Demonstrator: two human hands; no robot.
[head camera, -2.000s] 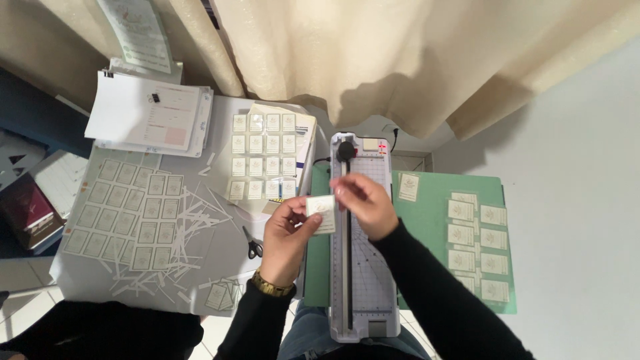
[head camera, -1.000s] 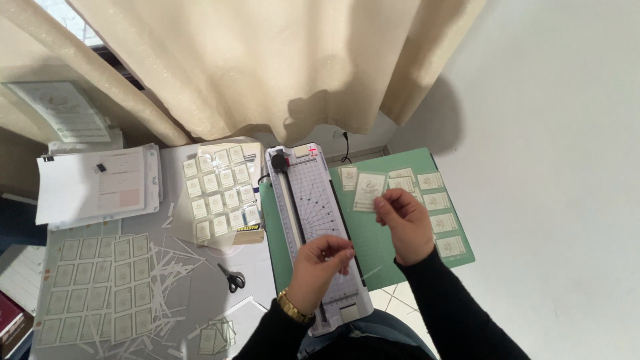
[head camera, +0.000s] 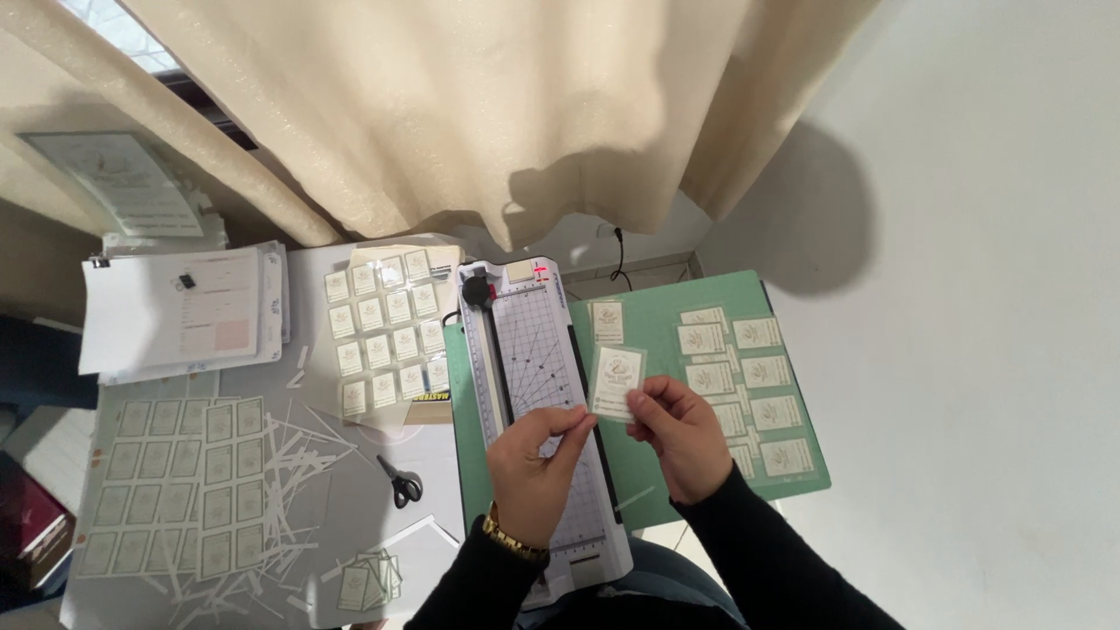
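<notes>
A laminated card (head camera: 618, 378) is pinched between the thumb and fingers of my right hand (head camera: 678, 429), above the green cutting mat (head camera: 647, 472). Thumb and forefinger of my left hand (head camera: 542, 464) meet at the card's lower left corner; whether they grip it cannot be told. Beneath my left hand lies a white rotary paper trimmer (head camera: 542, 376), its black cutting head (head camera: 478, 292) at the far end of the rail. One laminated card (head camera: 607, 322) rests on the mat beside the trimmer. Several more cards (head camera: 761, 371) lie in columns on the mat's right part.
Left of the trimmer lie a laminated sheet of cards (head camera: 385, 324), black-handled scissors (head camera: 404, 486), scattered paper strips (head camera: 280, 490), a small pile of cards (head camera: 367, 582) and more card sheets (head camera: 166, 472). Clipped papers (head camera: 175, 306) lie behind. A curtain (head camera: 490, 114) hangs beyond.
The card was in my left hand two seconds ago; my right hand holds it now. Since one second ago my hands have come together at the card. The view has shifted.
</notes>
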